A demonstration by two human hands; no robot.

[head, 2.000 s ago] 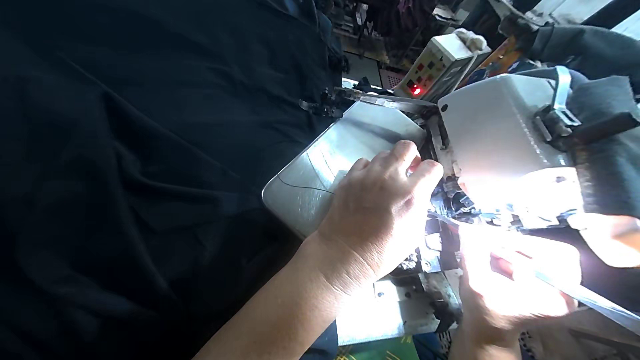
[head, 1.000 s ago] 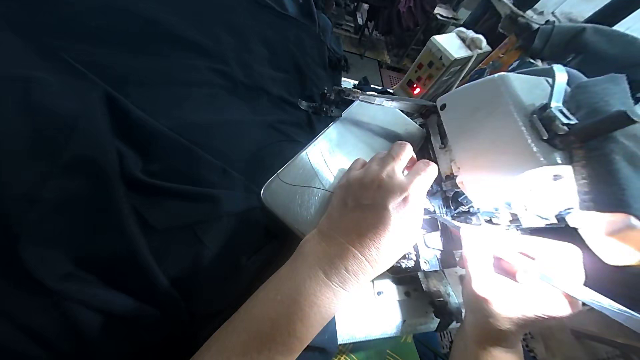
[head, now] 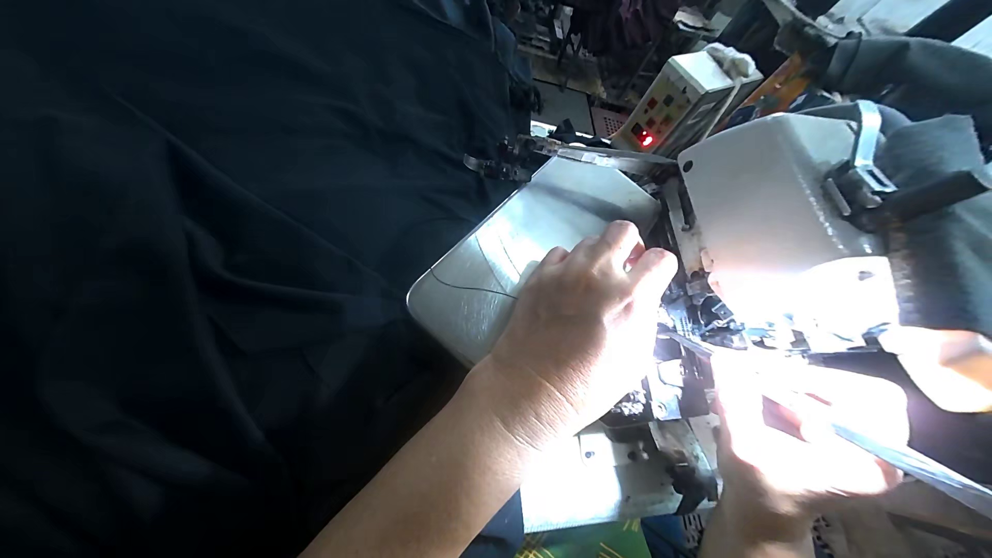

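Note:
A sewing machine that looks like an overlock has a pale metal head cover (head: 767, 186) and a smooth metal plate (head: 484, 287), with its mechanism (head: 717, 314) exposed between them. My left hand (head: 585, 325) rests over the plate's right edge, fingers curled beside the mechanism; whether the fingertips pinch anything is hidden. My right hand (head: 806, 434), washed out by glare, holds a long slim metal tool (head: 907, 461), possibly tweezers. The tool's narrow end reaches left into the mechanism, near my left hand. A dark thread (head: 473, 288) lies across the plate.
Dark cloth (head: 232, 232) fills the left side. A control box (head: 674, 101) with a red light stands behind the machine. A bright lamp (head: 949, 368) is at the right, below grey cloth (head: 945, 225). A metal arm (head: 604, 157) crosses behind the plate.

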